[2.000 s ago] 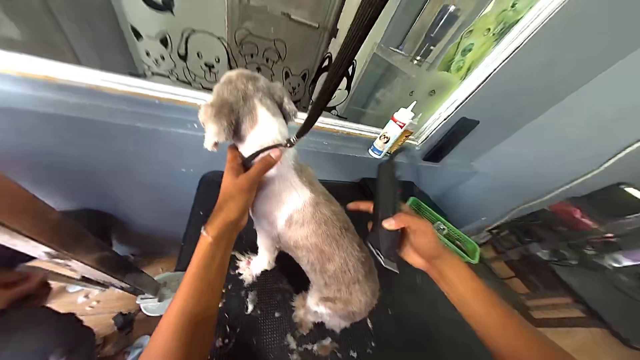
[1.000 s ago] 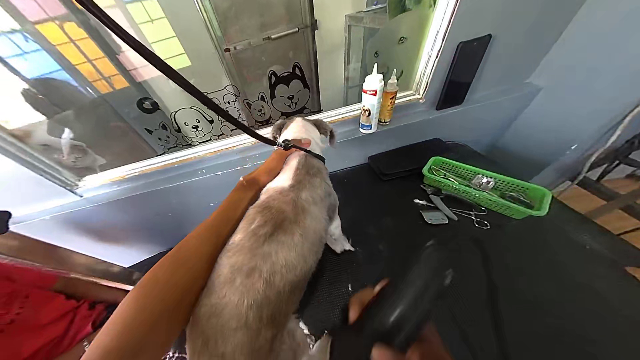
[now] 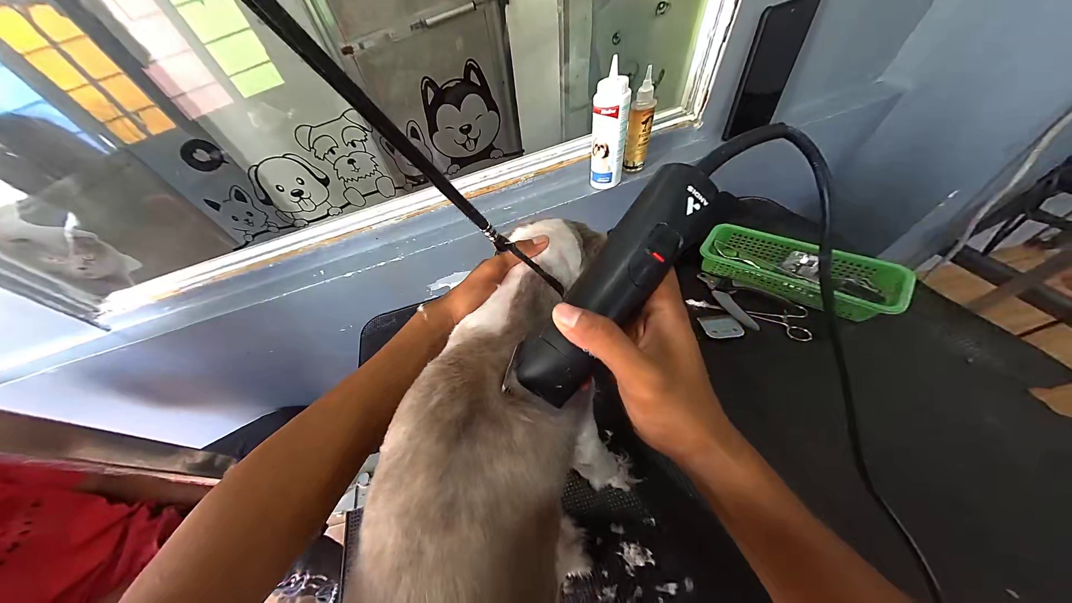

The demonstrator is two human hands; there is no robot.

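Note:
A grey and white dog (image 3: 469,469) stands on a black grooming table (image 3: 796,419), its back toward me and its head at the wall. Around its neck runs a black grooming loop with a leash (image 3: 377,121) stretching to the upper left. My left hand (image 3: 494,280) holds the dog at the neck, fingers partly hidden behind it. In my right hand (image 3: 645,360) are black corded Andis clippers (image 3: 624,280), their blade end against the dog's back behind the shoulders. Loose tufts of cut hair (image 3: 635,554) lie beside its legs.
A green plastic basket (image 3: 892,289) of tools stands at right, with scissors (image 3: 791,325) beside it. Two bottles, one white (image 3: 609,134), one amber (image 3: 640,126), stand on the window ledge. The clipper cord (image 3: 837,352) hangs across the right side. A person's red garment (image 3: 67,528) shows lower left.
The clippers in my right hand have moved from beside the dog onto its back. My left hand stays at its neck. The view has swung and come closer since the earliest frame.

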